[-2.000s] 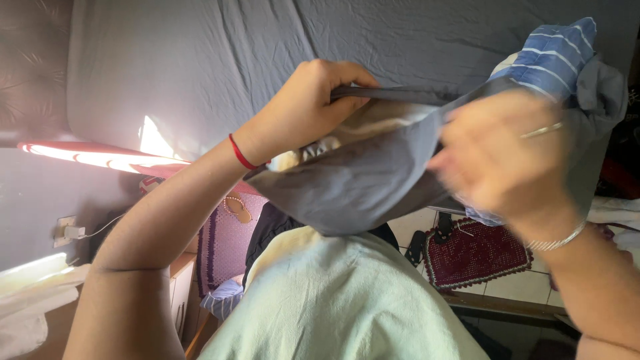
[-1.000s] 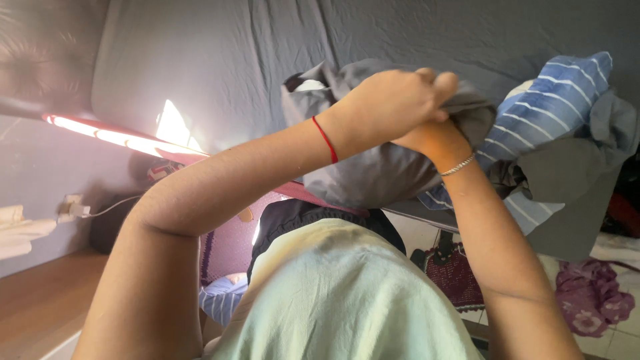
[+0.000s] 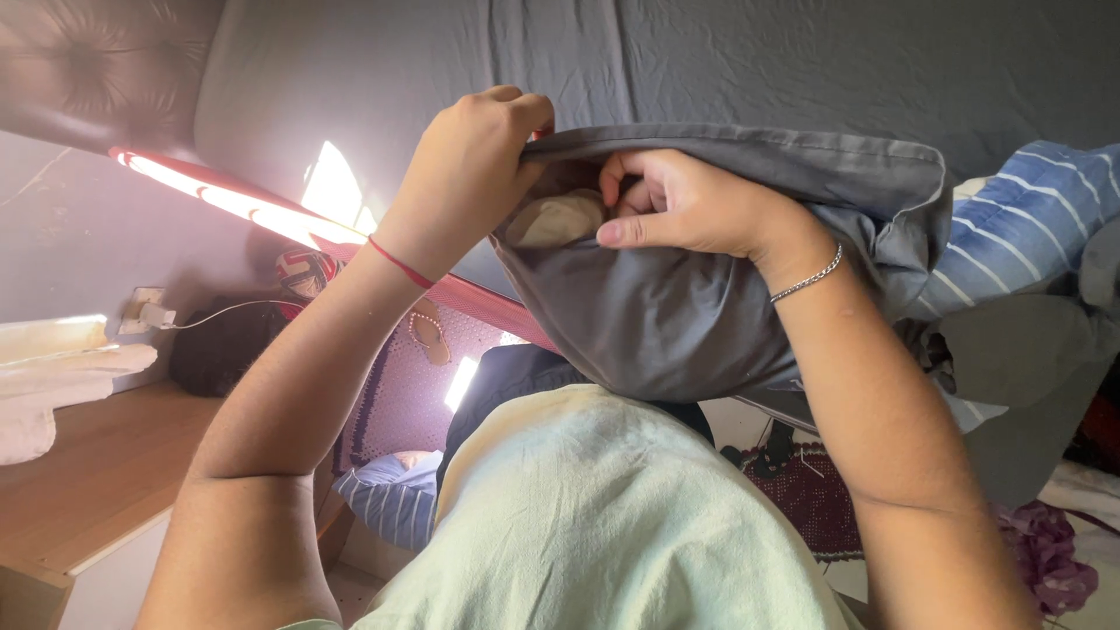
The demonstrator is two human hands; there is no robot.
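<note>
A grey pillowcase [image 3: 665, 324] hangs over the bed's near edge, its mouth spread wide, with a cream-coloured pillow [image 3: 556, 220] partly visible inside. My left hand [image 3: 486, 149] pinches the hemmed edge at the left corner of the mouth. Inside the opening is my right hand [image 3: 687, 206], palm partly up with curled fingers, beside the cream pillow; its fingers look empty, and the thumb lies near the lower edge of the cloth. The case's far right part lies against a blue pillow with white stripes [image 3: 1032, 219].
A grey sheet [image 3: 787, 70] covers the bed. Grey cloth [image 3: 1006, 350] lies at the right. To the left are a wooden cabinet top [image 3: 79, 490], a plugged-in charger [image 3: 156, 315] and a red-edged strip catching sunlight. A dark red mat [image 3: 809, 507] is on the floor.
My hands, close together over the bunched grey cloth a second ago, have moved apart. The case's mouth is now spread wide, showing the cream pillow inside.
</note>
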